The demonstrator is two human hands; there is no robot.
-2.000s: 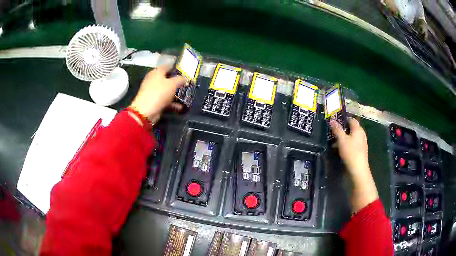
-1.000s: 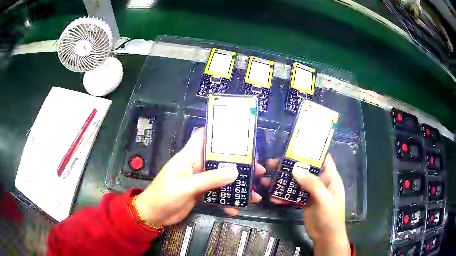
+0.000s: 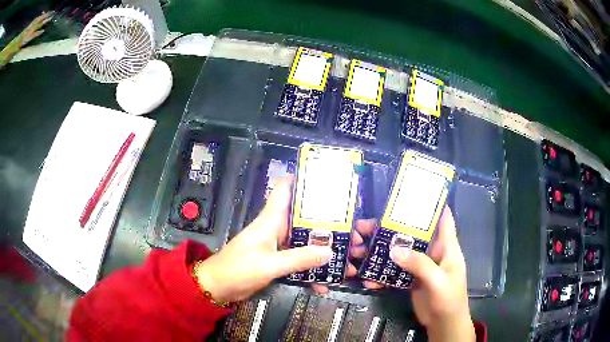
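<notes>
My left hand (image 3: 251, 257) holds a keypad phone (image 3: 326, 200) upright facing me, its screen lit white in a yellow frame, my thumb on the keys just below the screen. My right hand (image 3: 435, 274) holds a second keypad phone (image 3: 413, 200), also lit white and tilted a little right, my thumb by its centre key. Both phones are above the clear phone tray (image 3: 227, 93). Three more lit phones lie face up in its far row, one of them at the middle (image 3: 362, 100). A phone lying face down (image 3: 196, 184) with a red spot is in the near left pocket.
A white desk fan (image 3: 115, 48) stands at the back left. Paper (image 3: 63, 187) with a red pen (image 3: 107, 180) and a thin pale pen-like tool lies left. Batteries (image 3: 297, 322) lie below the tray. Another tray of face-down phones (image 3: 560, 244) is at the right; a green conveyor runs beyond.
Both hands took the two end phones from the far row and brought them together over the tray. In the last second the view shifted slightly, and both thumbs remain on the keypads.
</notes>
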